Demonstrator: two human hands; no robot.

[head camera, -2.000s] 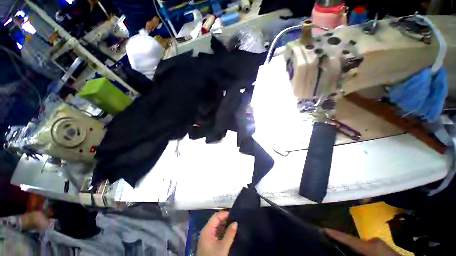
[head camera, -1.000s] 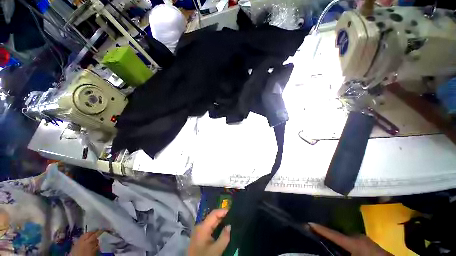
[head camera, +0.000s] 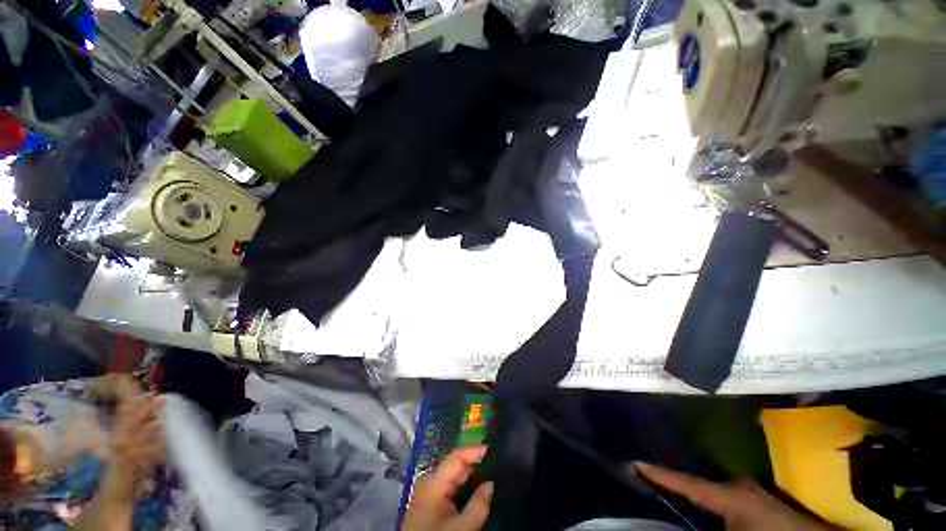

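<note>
A long black fabric strip [head camera: 550,347] runs from the black heap over the table's front edge to my left hand. My left hand [head camera: 451,490] pinches the strip's side below the edge, at the bottom of the view. My right hand [head camera: 726,498] holds dark shears [head camera: 591,452], whose blades point left toward the strip; they are hard to see against black cloth. Whether the blades touch the strip cannot be told. A separate flat black piece [head camera: 723,303] lies on the white table [head camera: 622,365] below the sewing machine head [head camera: 731,78].
A black fabric heap [head camera: 415,156] covers the table's left part. A reddish-brown slim tool [head camera: 797,232] lies by the needle area. A yellow piece [head camera: 819,456] is below the table at right. At left, a neighbouring person's hand [head camera: 135,420] is beside grey fabric [head camera: 301,446].
The strip has shifted and curves more widely over the table edge. My left hand has moved slightly right. The neighbouring person's hand has risen. The view has moved slightly.
</note>
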